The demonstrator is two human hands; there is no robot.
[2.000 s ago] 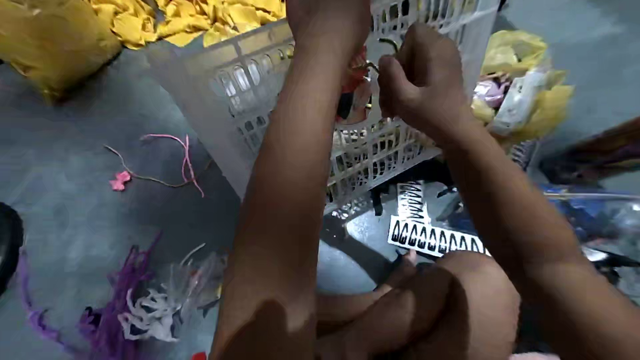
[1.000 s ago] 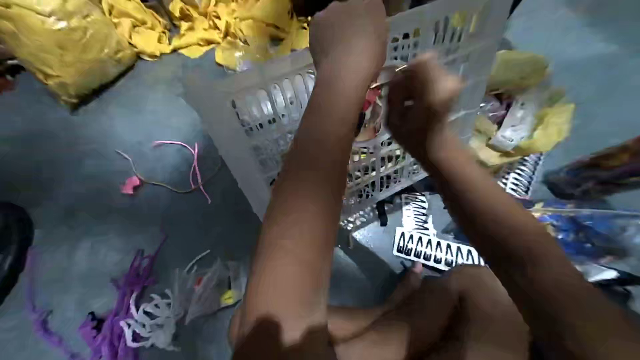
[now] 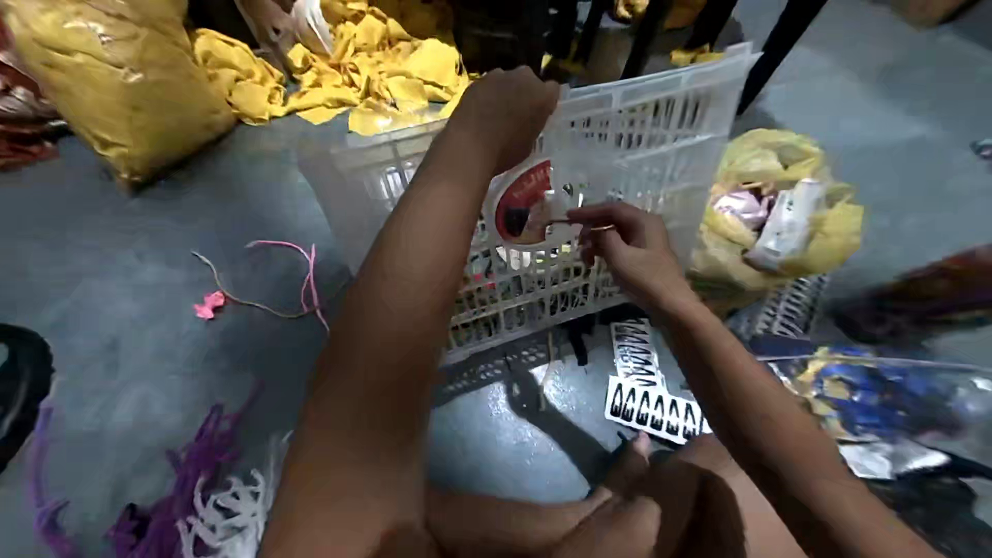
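A white plastic basket with slotted walls [image 3: 659, 178] stands on the floor in front of me, a round red label [image 3: 521, 205] on its near side. My left hand [image 3: 515, 116], its fingers curled, is at the basket's upper rim; what it grips is hidden behind it. My right hand [image 3: 628, 244] pinches a thin stick-like piece [image 3: 559, 222] between thumb and fingers, beside the label. Below the basket lie white cards with black hair clips [image 3: 655, 409].
Yellow cloth pieces [image 3: 364, 66] and a filled yellow bag [image 3: 124, 85] lie beyond. Pink cord [image 3: 308, 279], purple strands [image 3: 182, 480] and white strands [image 3: 232, 515] are on the left floor. An open yellow bag [image 3: 833, 232] and a clear packet with blue contents [image 3: 876, 395] are at right.
My right hand has moved down from near the basket's upper part to beside the round label. My left hand remains at the rim. The view has shifted.
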